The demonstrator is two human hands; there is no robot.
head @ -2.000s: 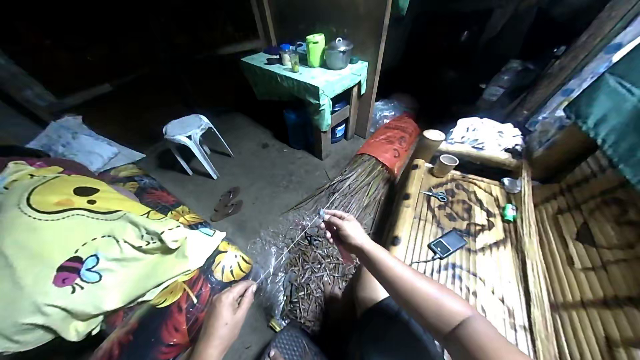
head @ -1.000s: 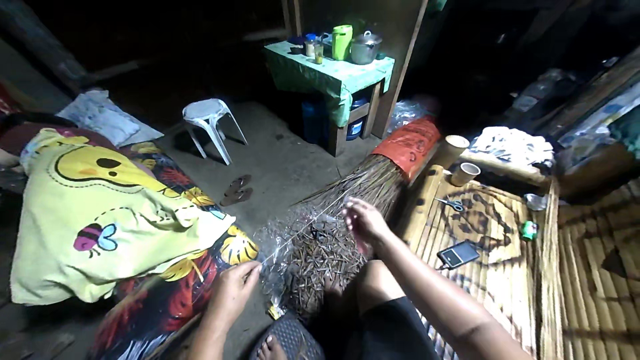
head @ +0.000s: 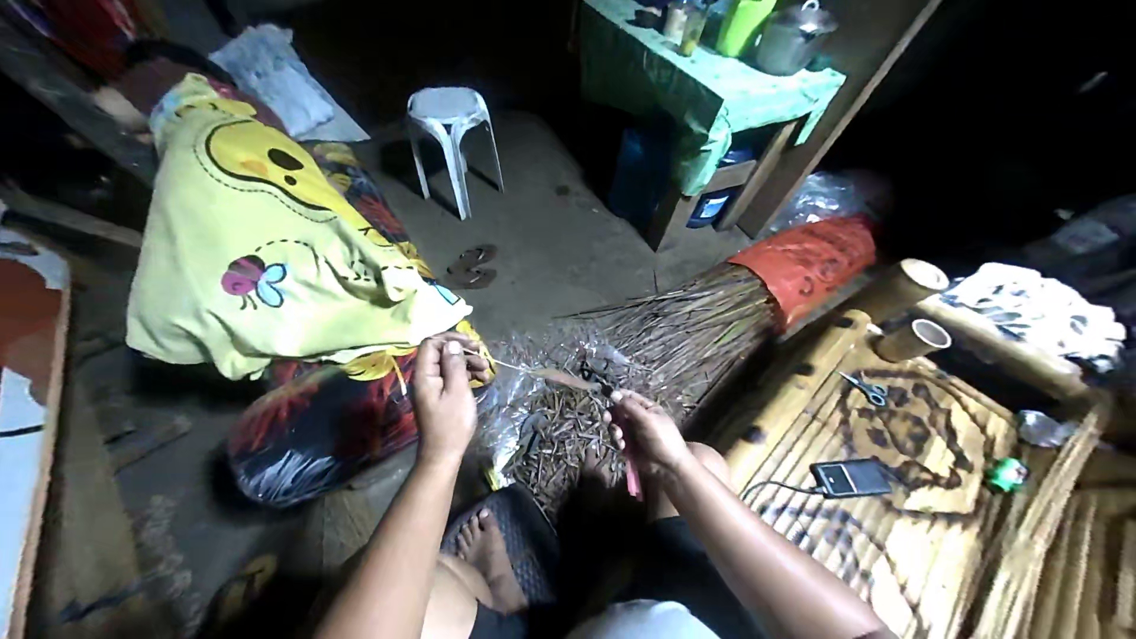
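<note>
My left hand [head: 450, 390] pinches the end of a thin, pale plant strip [head: 506, 364] in front of the yellow-green cloth [head: 311, 257]. To its right, my right hand [head: 643, 430] is closed around a small knife, whose blade [head: 568, 380] points left toward the strip; a pinkish-red part hangs below that hand. Whether blade and strip touch, I cannot tell. Beneath the hands lies a heap of short brown plant scraps [head: 568, 444] with clear plastic [head: 510, 399] beside it. A bundle of long thin sticks [head: 710, 324], wrapped in a red-orange sack [head: 812, 266], lies behind the heap.
At right, a bamboo bench [head: 799, 408] holds scissors [head: 865, 389], a corded black device [head: 850, 477], a bamboo cup [head: 914, 339] and a green item [head: 1007, 475]. A white stool [head: 450, 106], slippers [head: 470, 266] and a cloth-covered table [head: 692, 80] stand or lie ahead. A person lies at left, partly covered.
My two hands now sit at nearly the same height, the knife blade showing between them. One second ago my right hand was farther forward than the left. The view has turned left.
</note>
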